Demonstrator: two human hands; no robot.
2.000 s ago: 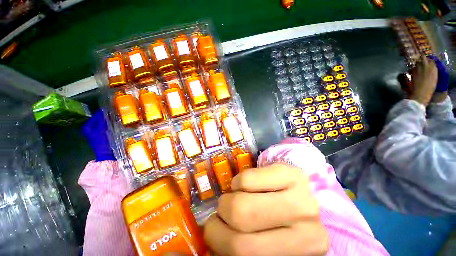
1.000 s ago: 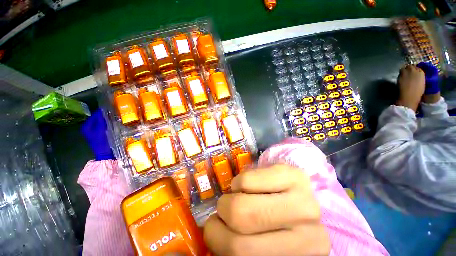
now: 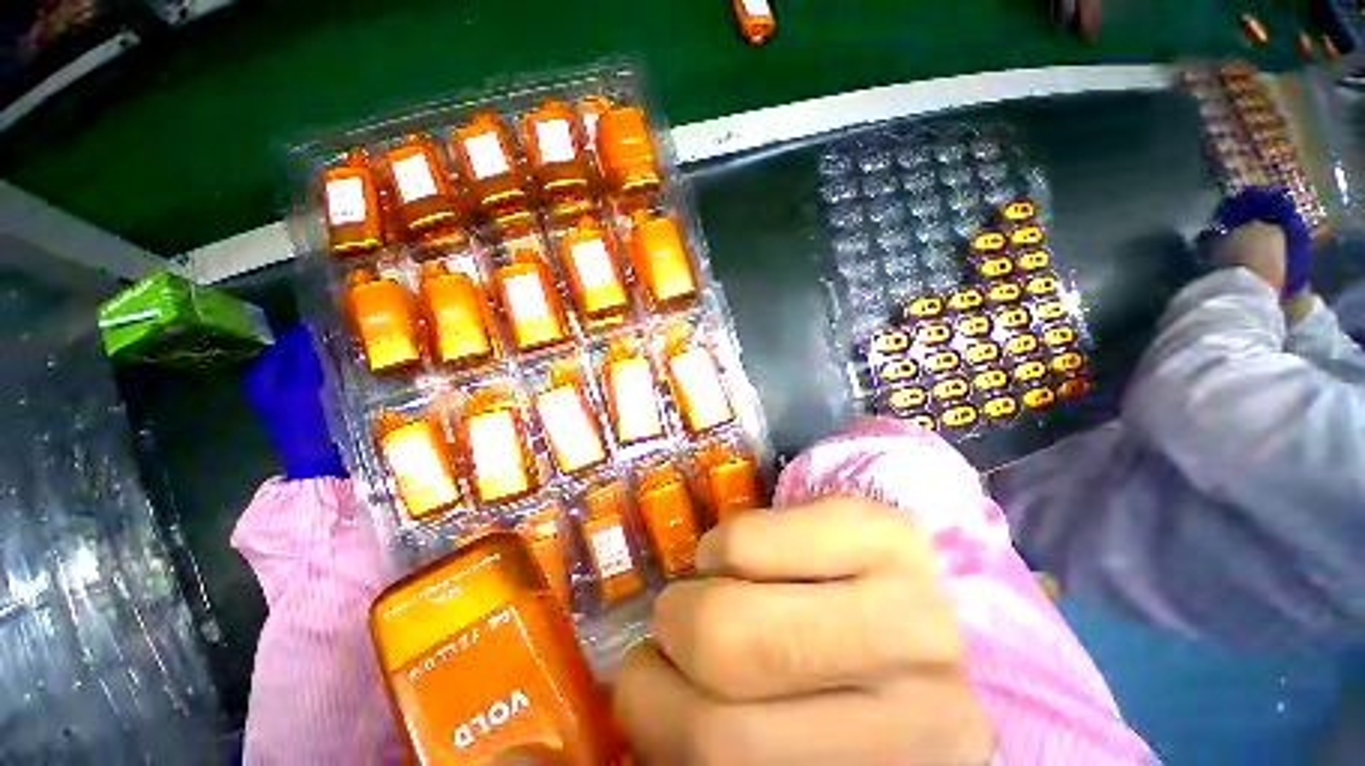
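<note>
My bare right hand [image 3: 801, 644] is closed on a glossy orange unit [image 3: 487, 659] held up close to the camera, its lettering facing me. The unit and hand cover the near edge of a clear blister tray [image 3: 322, 277]. The tray holds rows of orange units lying flat, several with white labels. My left hand [image 3: 292, 404], in a blue-purple glove, is at the tray's left edge, partly hidden behind it; its fingers do not show.
A small-pocket tray [image 3: 883, 225] with upright yellow-orange units lies right of the main tray. A green box [image 3: 180, 322] and shiny clear trays [image 3: 75, 509] are at left. The green conveyor [image 3: 898, 45] runs beyond a pale rail. Another worker's sleeve [image 3: 1243, 404] is at right.
Orange units on the conveyor have shifted left. The other worker's hands at right have moved near the far tray. My hands have barely moved; the held unit is turned very slightly.
</note>
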